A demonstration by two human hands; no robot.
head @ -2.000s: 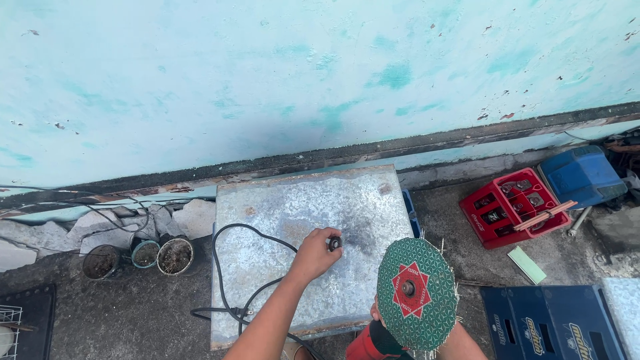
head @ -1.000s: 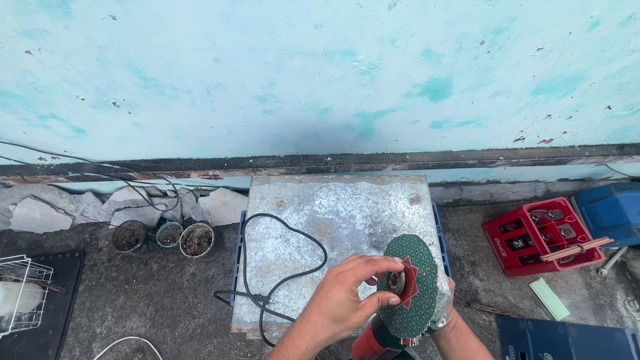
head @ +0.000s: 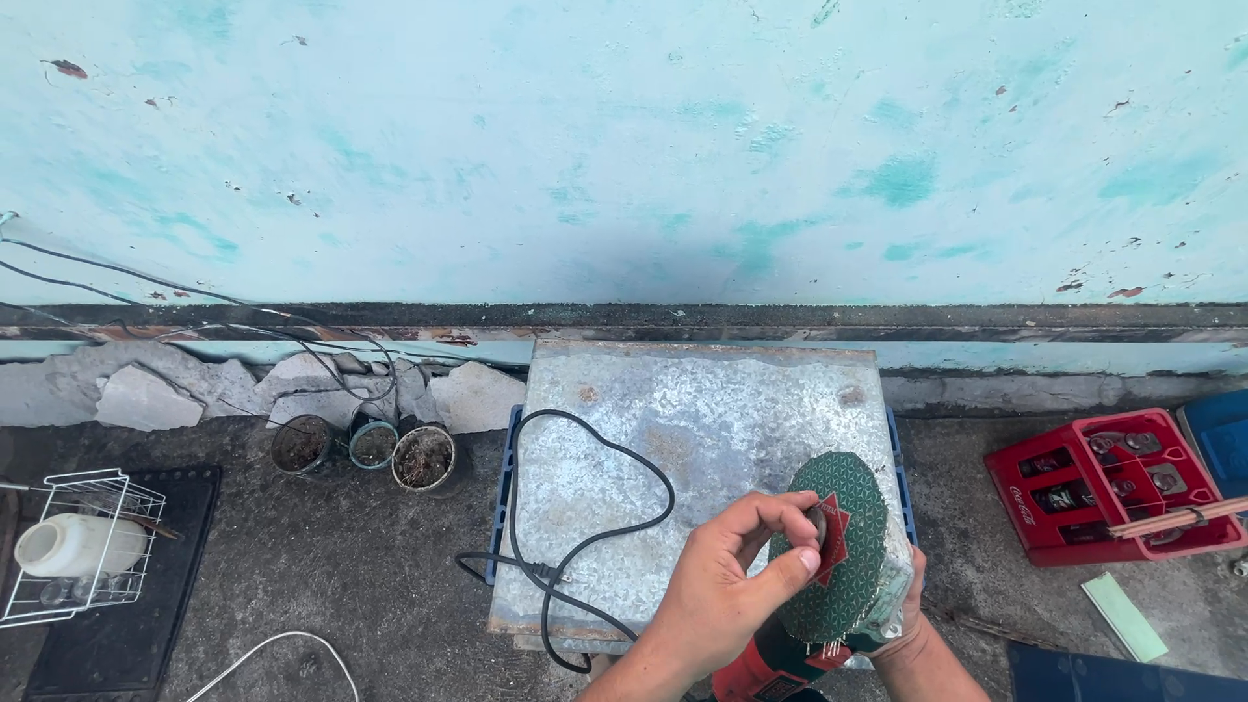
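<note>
An angle grinder (head: 756, 671) with a red and dark body is tilted over the near right part of a galvanized metal sheet tabletop (head: 604, 390). Its green cutting disc (head: 848, 585) has a red star-shaped centre and faces left. My left hand (head: 726, 575) pinches the small round nut (head: 817, 525) at the disc's centre between thumb and fingers. Behind the disc, my right hand (head: 912, 614) grips the grinder near its head, mostly hidden by disc and guard. A black power cord (head: 595, 536) lies looped on the sheet, left of my left hand.
A painted wall (head: 585, 175) runs behind the table. Right are a red bottle crate (head: 1048, 526), a blue container (head: 1224, 434) and a pale green strip (head: 1121, 616). Left are several pots (head: 424, 458) of soil, broken slabs (head: 146, 398) and a white wire rack (head: 117, 546).
My left hand moved from the metal sheet to the disc's centre, where it was at one second ago too. The disc has turned from facing the camera to a more edge-on tilt.
</note>
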